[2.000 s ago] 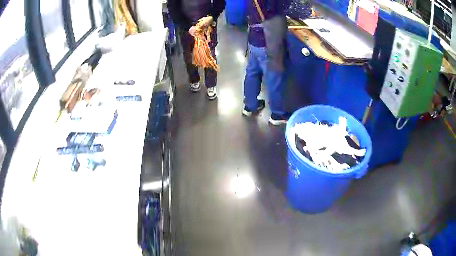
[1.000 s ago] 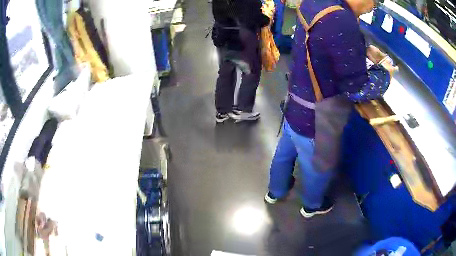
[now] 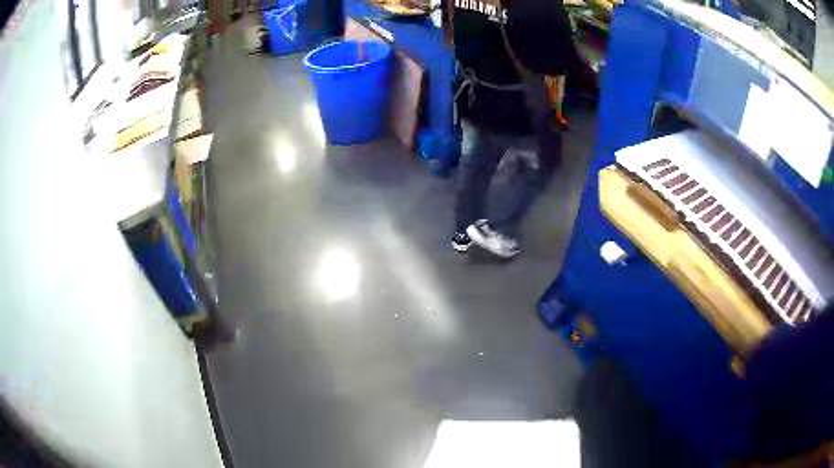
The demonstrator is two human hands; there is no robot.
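Neither of my hands is in the picture. A flat bright white piece (image 3: 505, 444), which may be white sheet material, shows at the bottom edge of the view, cut off by it; what holds or bears it is hidden. To the right, white material with a row of slot-like openings (image 3: 722, 224) lies on the bed of a blue press, along its wooden front edge (image 3: 681, 260).
A person in dark clothes (image 3: 498, 101) is ahead in the aisle. A blue tub (image 3: 352, 91) stands beyond on the grey floor. A bench with coloured pieces (image 3: 137, 178) is at the left beside a pale wall (image 3: 82, 302). The blue press (image 3: 622, 338) bounds the right side.
The view has moved forward along the aisle. The person in the purple top and the scrap-filled bin are out of view. The white piece at the bottom edge shows more, and the holed material has appeared.
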